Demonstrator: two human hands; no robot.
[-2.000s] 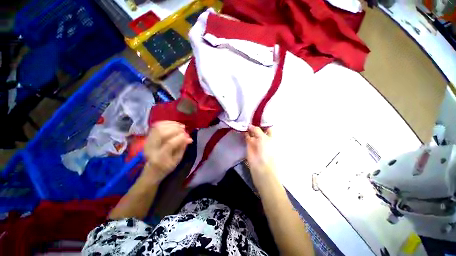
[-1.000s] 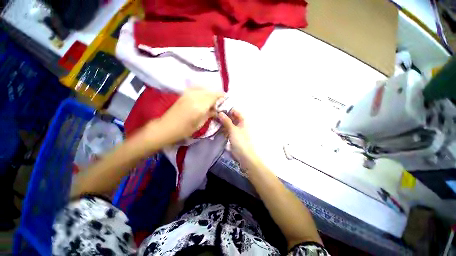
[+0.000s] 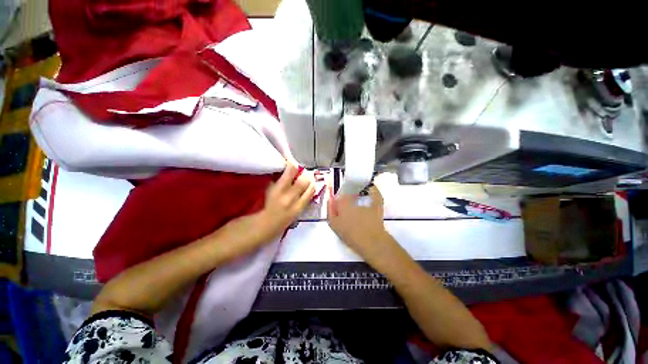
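Note:
The red and white garment point(image 3: 192, 146) lies left of the needle area, its white inner side and red seam strips showing, with one part hanging over the front table edge. My left hand point(image 3: 290, 195) pinches the garment's narrow edge just left of the needle area. My right hand point(image 3: 357, 217) is right beside the needle area, below the white upright cover point(image 3: 359, 153); its fingertips are partly hidden and I cannot tell whether they hold cloth. The sewing machine head point(image 3: 455, 106) spans the upper right. The needle and presser foot are mostly hidden.
Snips and a pen-like item point(image 3: 479, 209) lie right of my right hand. A small brown box point(image 3: 568, 229) stands at the table's right. A ruler strip point(image 3: 334, 279) runs along the front edge. A yellow holder point(image 3: 21, 142) is far left; red cloth point(image 3: 519, 327) hangs lower right.
The view has turned right to the machine. The garment edge and both hands have moved from the open table to the needle area. My hands are slightly further apart than one second ago.

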